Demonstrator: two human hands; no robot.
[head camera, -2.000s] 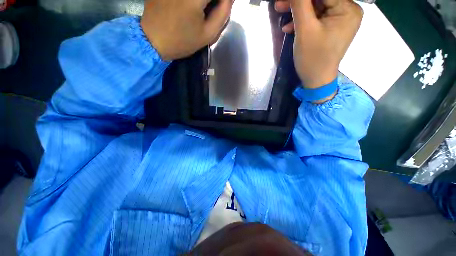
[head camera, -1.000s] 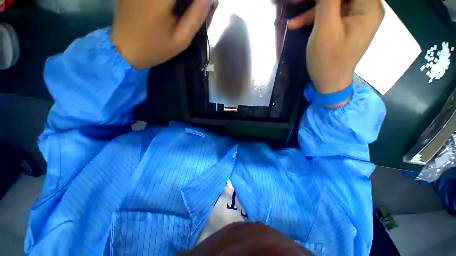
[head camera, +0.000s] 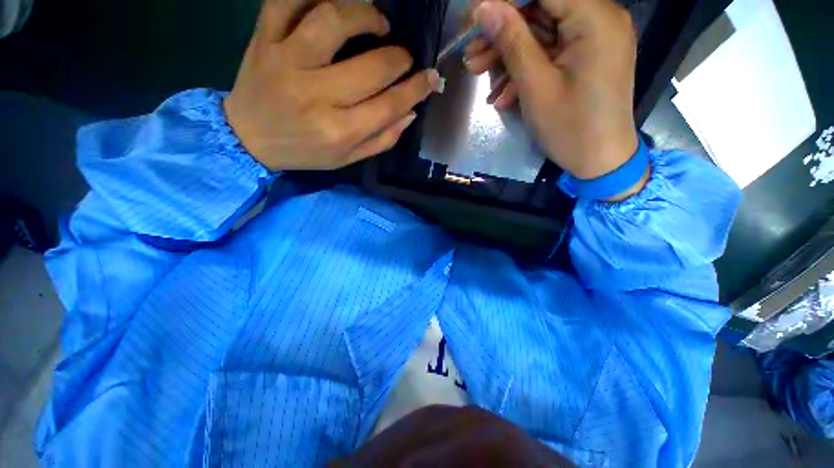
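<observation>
A display unit with a mirror-like metal back (head camera: 480, 137) lies in a black tray (head camera: 475, 203) in front of my chest, its upper part beyond the picture's top edge. My right hand (head camera: 581, 87) is over it and holds tweezers (head camera: 460, 41) between thumb and fingers, the tip pointing left. My left hand (head camera: 334, 91) is at the unit's left side with its fingers bent. A tiny pale piece (head camera: 440, 84) shows at its index fingertip; I cannot tell whether it is held or stuck to the unit.
White sheets (head camera: 750, 101) lie on the dark green bench (head camera: 700, 224) to the right. A pile of small white bits (head camera: 821, 157) is at the right edge. Below it are a long carton (head camera: 791, 279) and a crinkled clear bag (head camera: 796, 320). A blue strap (head camera: 611, 181) circles my right wrist.
The view has shifted. My left hand has moved right to the metal back's left edge. My right hand has moved in over the metal back, and the tweezers now show.
</observation>
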